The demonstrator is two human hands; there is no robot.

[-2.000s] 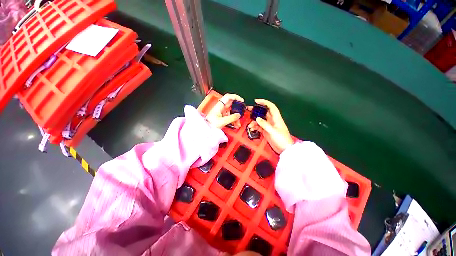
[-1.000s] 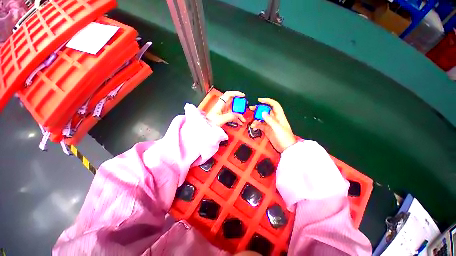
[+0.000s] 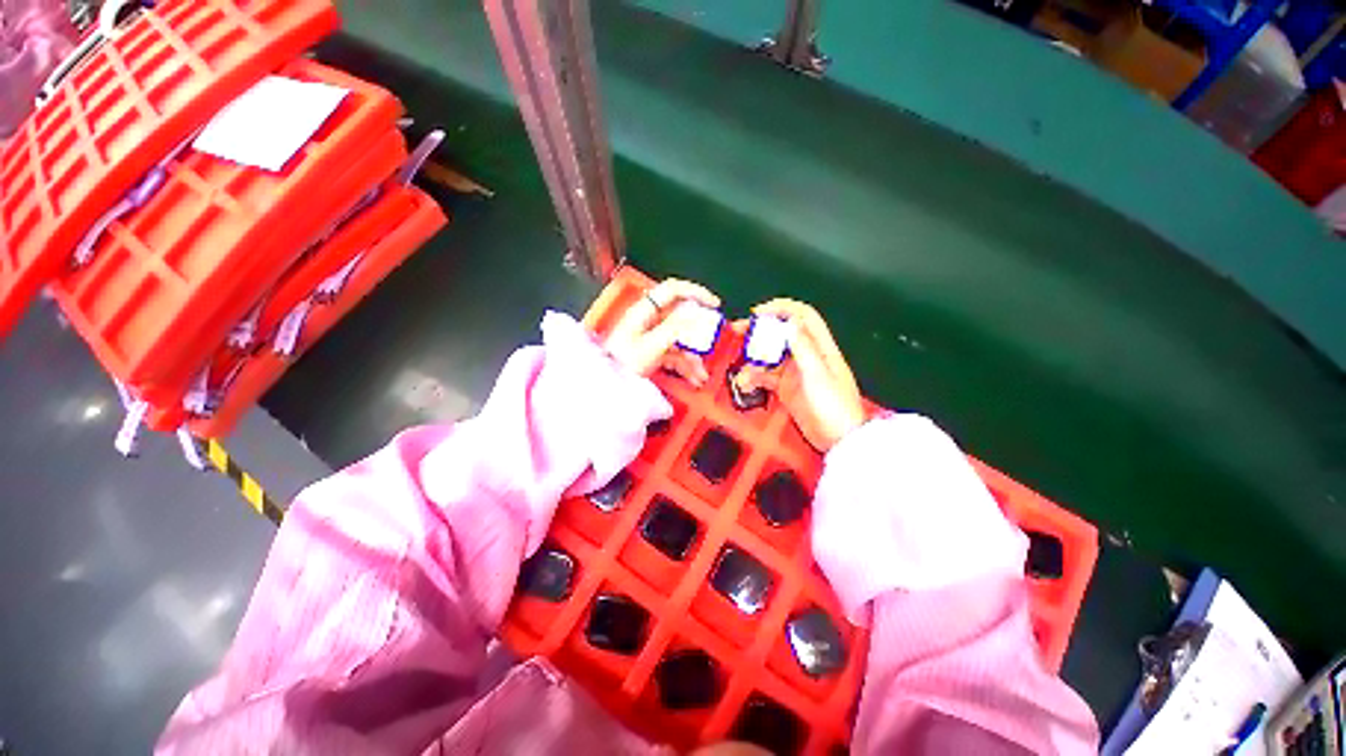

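My left hand (image 3: 660,337) holds a smartwatch body (image 3: 698,330) by its edges, its screen lit white with a blue rim. My right hand (image 3: 813,377) holds another smartwatch body (image 3: 766,340), also lit white with a blue rim. Both are close together above the far end of the orange-red compartment tray (image 3: 1066,598). Several dark smartwatch bodies, such as one in the middle (image 3: 669,527), lie in the tray's pockets. My pink sleeves hide parts of the tray.
Stacked orange-red trays (image 3: 222,222) with a white paper sheet (image 3: 272,121) and pale straps are at left. A metal post (image 3: 567,141) rises beyond the tray. A clipboard (image 3: 1213,672) with a pen (image 3: 1249,724) and part of a calculator (image 3: 1311,727) are at lower right.
Both screens went from dark to bright blue, and now show white with blue rims. My hands stay in nearly the same place, with small finger movements.
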